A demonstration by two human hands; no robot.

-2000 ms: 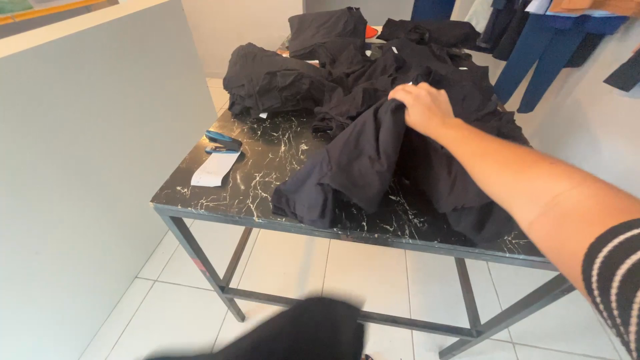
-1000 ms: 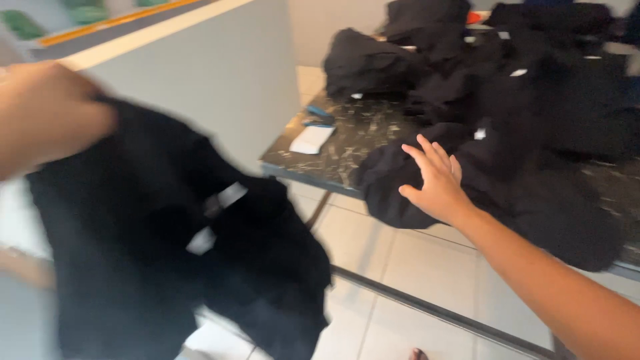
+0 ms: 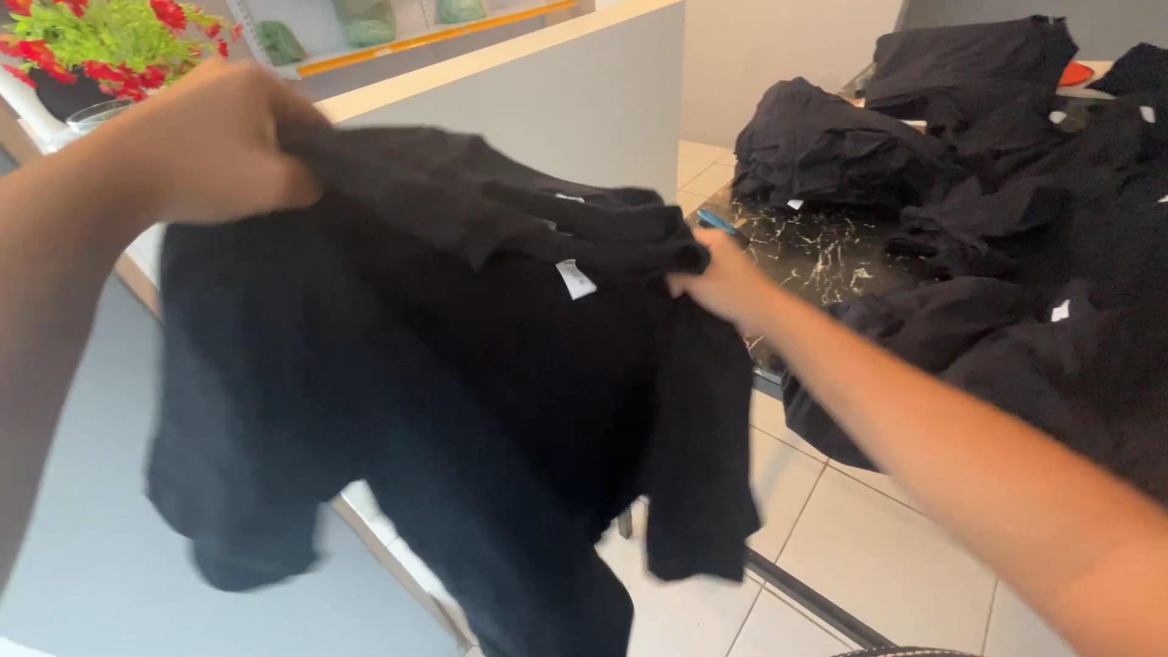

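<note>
Black garments [image 3: 511, 365], probably more than one layer, hang between my two hands, with a small white tag [image 3: 576, 279] near the upper edge. My left hand [image 3: 228, 146], blurred, grips the cloth at its upper left. At the upper right edge of the cloth, my right hand [image 3: 716, 274] is closed on a bunched part. Beyond it, a heap of black clothes [image 3: 1049, 228] with several white tags covers much of a black marble-patterned table [image 3: 821, 255]. A blue tool [image 3: 716, 221], partly hidden, lies on that table just behind my right hand.
A pale partition [image 3: 584, 119] stands behind the held cloth. Red flowers with green leaves [image 3: 119, 46] and a glass vessel [image 3: 99, 113] are at the upper left, by shelves with an orange edge [image 3: 438, 36]. A dark metal table bar [image 3: 812, 598] runs low over the tiled floor.
My right hand, apart and over the heap one second ago, now holds the black cloth along with my left hand. The view has swung left since two seconds ago.
</note>
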